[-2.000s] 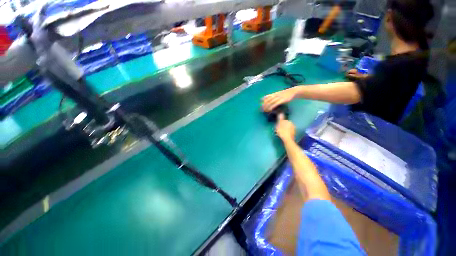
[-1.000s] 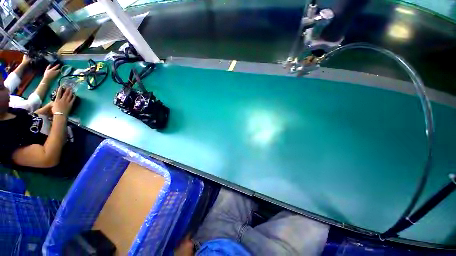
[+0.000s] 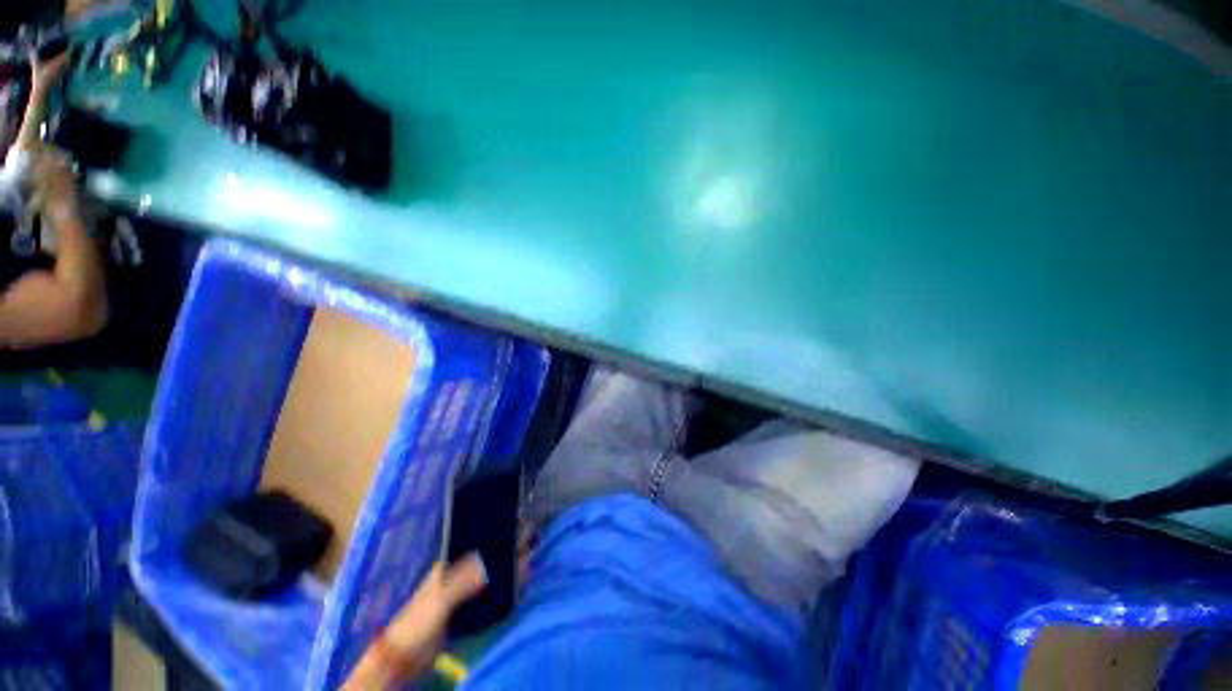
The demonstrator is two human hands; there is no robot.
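Observation:
My left hand [image 3: 422,624], blurred, comes in at the bottom edge, left of my lap. It is closed round a dark, flat slab that looks like a smartphone [image 3: 484,547], upright between the blue crate and my blue shirt. My right hand is not in view. A black power adapter unit [image 3: 257,543] lies in the lower part of the blue crate [image 3: 206,392], partly over its brown cardboard liner [image 3: 338,398]. More black units with dark innards [image 3: 297,115] lie grouped on the green bench at the upper left.
The green bench top [image 3: 811,243] spans the upper view, its edge above my lap. Another person's arm [image 3: 61,270] is at the far left. A second blue crate [image 3: 973,594] stands at the lower right. A black hose end [image 3: 1175,497] crosses the bench edge at right.
The view has swung to the left along the bench and tilted down. My left hand now shows with the dark slab. The unit in the crate appears unmoved over the last second.

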